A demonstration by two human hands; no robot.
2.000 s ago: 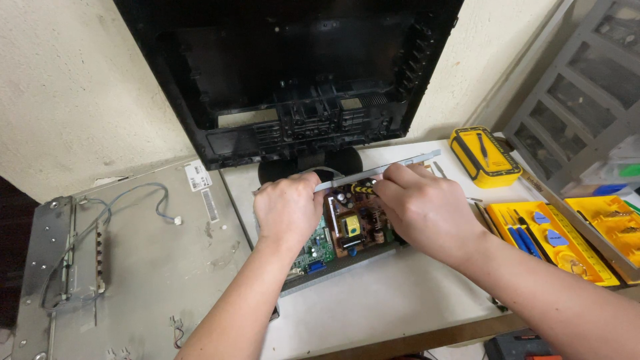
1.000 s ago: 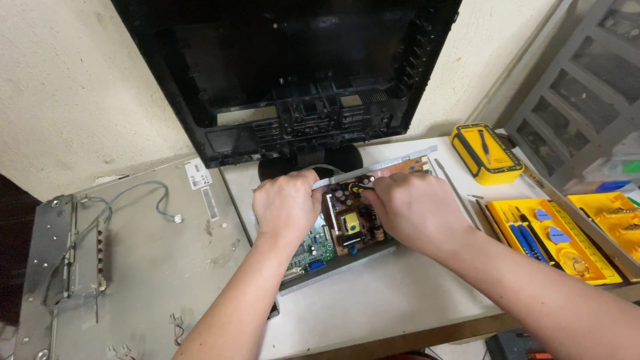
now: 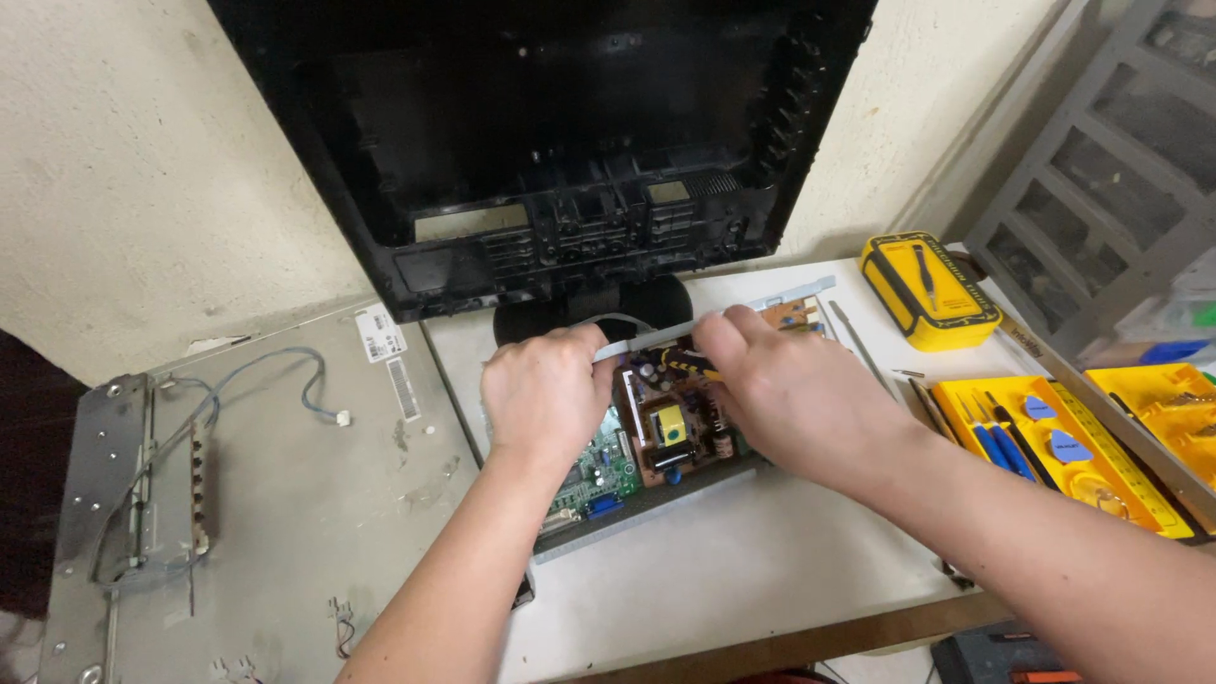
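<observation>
My left hand (image 3: 546, 394) grips the upper left edge of a metal chassis (image 3: 655, 513) that carries circuit boards. My right hand (image 3: 788, 389) is closed at the chassis's far rim, over the brown power supply board (image 3: 651, 465); a yellow-and-black thing, perhaps a tool handle or wires, shows by its fingers, and its fingertips are partly hidden. A green circuit board (image 3: 598, 470) with a blue video connector (image 3: 605, 504) lies in the left part of the chassis, partly under my left hand. A yellow transformer (image 3: 671, 426) stands on the brown board.
Behind stands a black monitor housing (image 3: 570, 114) on its round base. A metal display panel (image 3: 285, 494) with loose cables lies at left. At right are a yellow tool case (image 3: 926, 290), a yellow tray of screwdrivers and picks (image 3: 1064, 446), and a grey drawer cabinet (image 3: 1092, 161).
My right hand has shifted slightly along the chassis's far rim, and its fingers have changed position. My left hand stays on the chassis.
</observation>
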